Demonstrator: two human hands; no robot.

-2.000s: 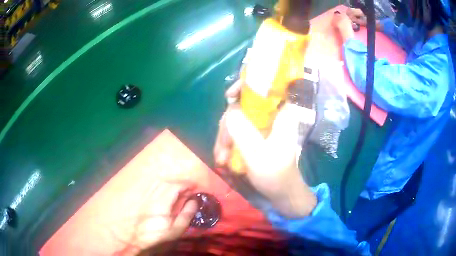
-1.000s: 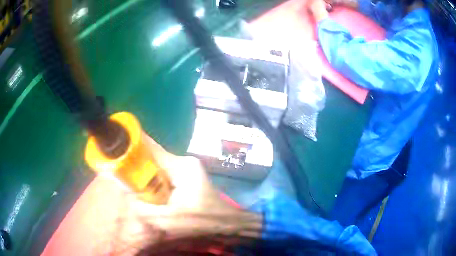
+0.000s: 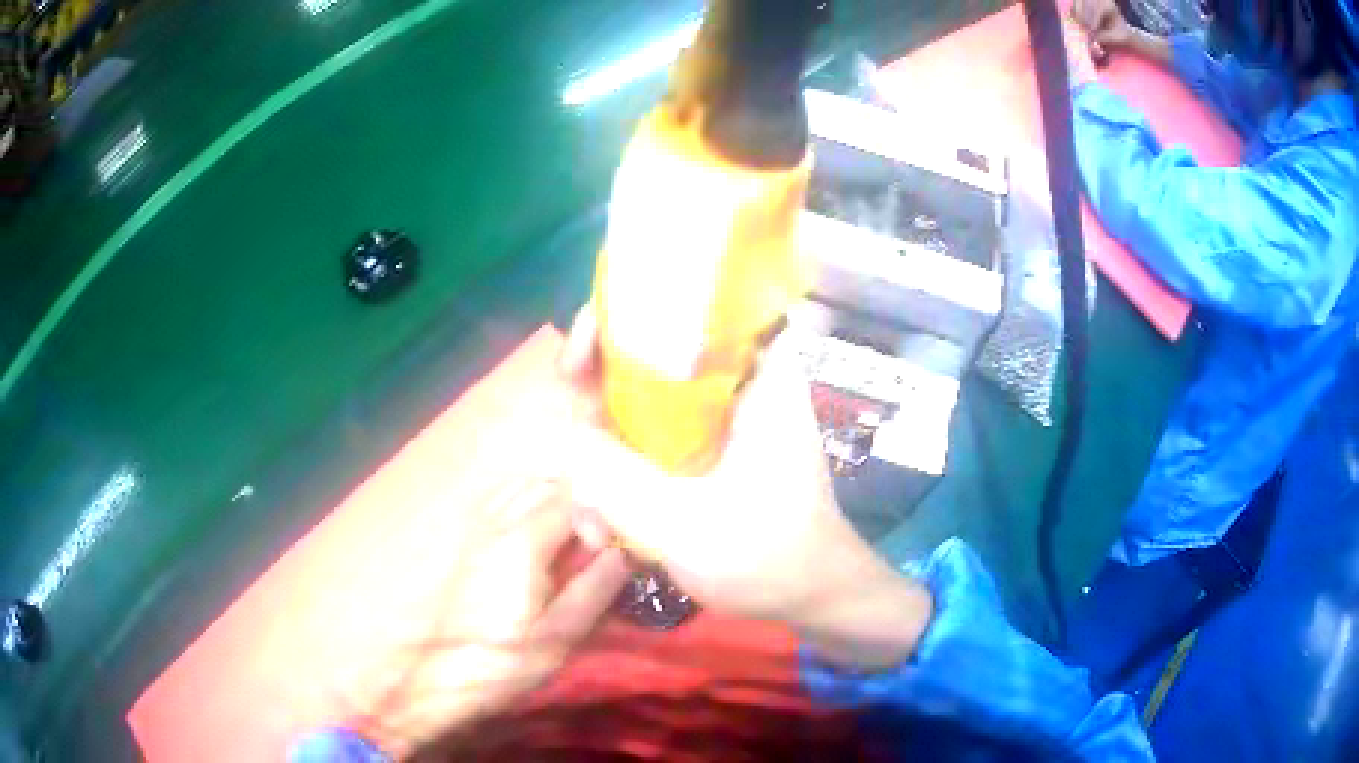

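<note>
My right hand (image 3: 745, 492) is wrapped around the yellow-orange electric screwdriver (image 3: 693, 283), which stands nearly upright over the red-pink mat (image 3: 343, 552). Its tip is hidden behind my hand. My left hand (image 3: 507, 596) lies on the mat, its fingertips at the edge of a glossy black round housing (image 3: 656, 596) below the screwdriver. The housing is partly covered by my hands. Whether the screwdriver tip touches it cannot be seen.
The screw tray (image 3: 879, 425) stands right of the screwdriver, with the white parts bin (image 3: 909, 224) behind it and a clear plastic bag (image 3: 1028, 328) beside. A black cable (image 3: 1070, 343) hangs at right. Black housings (image 3: 380, 266) lie on the green surface. A neighbour in blue (image 3: 1237, 268) works at right.
Since one second ago the screwdriver has moved right and the black housing under it shows. Two seconds ago the screwdriver was farther right, covering the boxes. My left hand stays at the housing.
</note>
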